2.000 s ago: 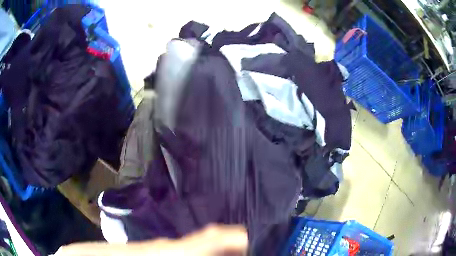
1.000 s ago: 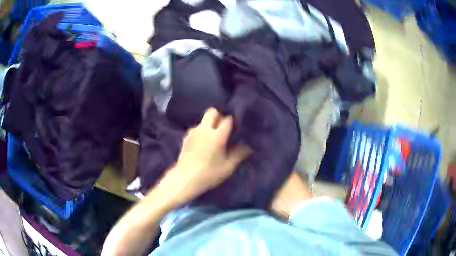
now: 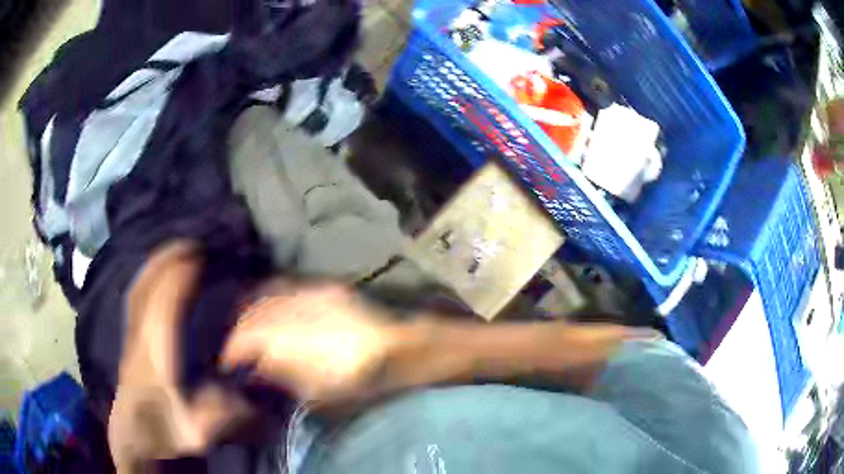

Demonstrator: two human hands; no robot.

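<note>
A dark purple-black garment (image 3: 213, 204) with light grey and white panels lies over my lap and the left side of the view. My left hand (image 3: 167, 361) is on the dark cloth at the lower left, blurred, with its fingers pointing up; its grip is unclear. My right hand (image 3: 310, 343) is just right of it, also blurred, with curled fingers closed at the cloth. My right forearm crosses from the right. The cloth under both hands is partly hidden.
A blue crate (image 3: 708, 218) at the upper right holds red and white pieces. A pale wooden board (image 3: 490, 245) lies beside my beige-clad leg (image 3: 324, 213). Another blue crate (image 3: 782, 278) is at the right, and a blue object (image 3: 51, 417) at the lower left.
The view has swung right, so the scrap crate shows larger and the garment lies further left. The left crate with dark cloth has left view. Both hands now appear close together on the garment.
</note>
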